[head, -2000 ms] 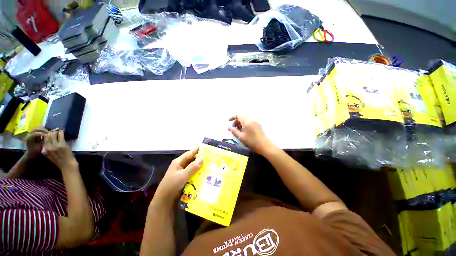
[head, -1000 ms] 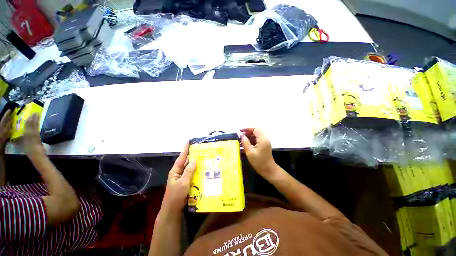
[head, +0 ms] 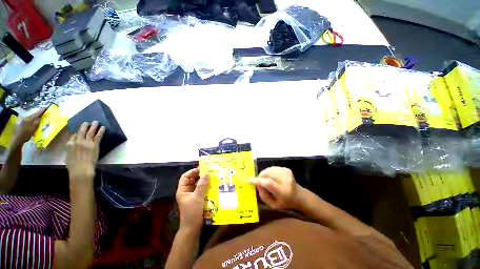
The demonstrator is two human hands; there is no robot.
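A yellow retail box (head: 230, 184) with a black top band and a hang tab is upright in front of my chest, its printed front with the white earphone picture facing me. My left hand (head: 192, 198) is shut on the box's left edge, thumb on the front. My right hand (head: 277, 187) is at the box's right edge, fingers curled with thumb and forefinger together. Whether it grips the edge or something tiny is too small to tell.
Bagged yellow boxes (head: 384, 100) stand at the table's right end, with more yellow boxes (head: 445, 226) below. At left a co-worker's hand (head: 84, 149) rests on a black box (head: 108, 126). Loose film (head: 129, 63), scissors (head: 332, 37) and a tape roll (head: 392, 61) lie farther back.
My right hand has moved from the box's top corner down along its right edge. The co-worker's hand has moved onto the black box, which is now turned and farther right.
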